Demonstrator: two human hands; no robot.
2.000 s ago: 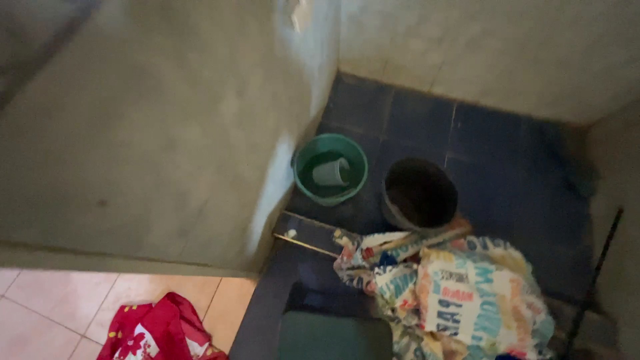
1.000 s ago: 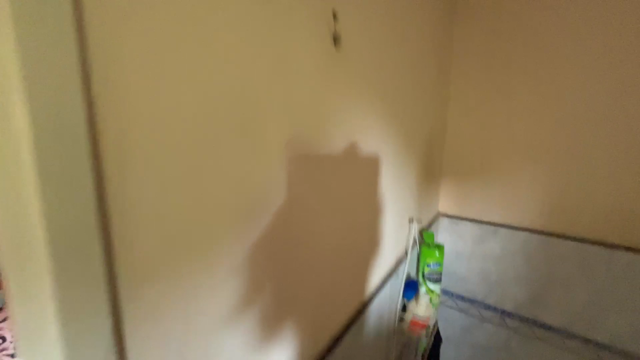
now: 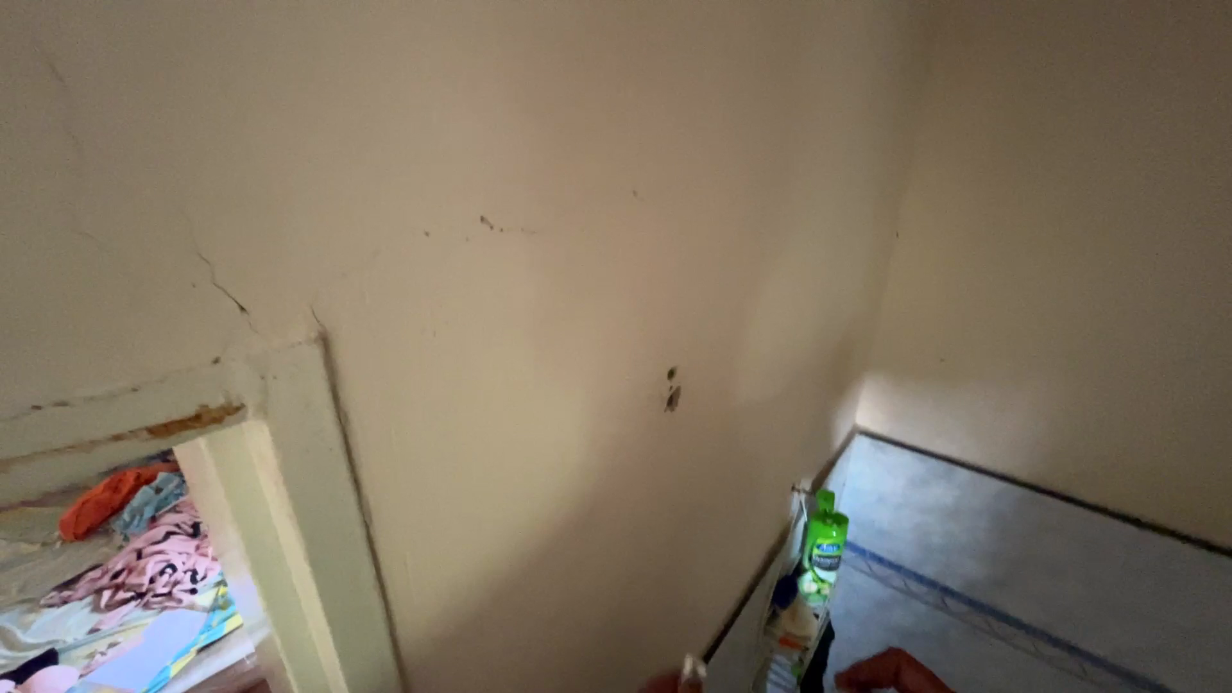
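Observation:
At the bottom edge of the head view, a small part of my left hand (image 3: 674, 680) shows, with a small pale object at the fingertip; whether it is gripped cannot be told. Further right, part of my right hand (image 3: 893, 670) shows with bent fingers, its lower part cut off by the frame. Between and just above the hands, a narrow wall rack (image 3: 797, 539) holds a green plastic bottle (image 3: 825, 551) and a white bottle with an orange label (image 3: 791, 635). A dark blue item (image 3: 784, 591) lies between them.
A cream wall (image 3: 539, 385) with cracks and two small holes fills the middle. Grey-blue tiles (image 3: 962, 539) with a patterned band cover the lower right corner. At left, a pale door frame (image 3: 318, 520) opens onto heaped clothes (image 3: 154, 568), pink, orange and blue.
The view has swung up from the dark floor with buckets to the wall and rack. Both hands now show at the bottom edge; one second ago neither was plainly visible.

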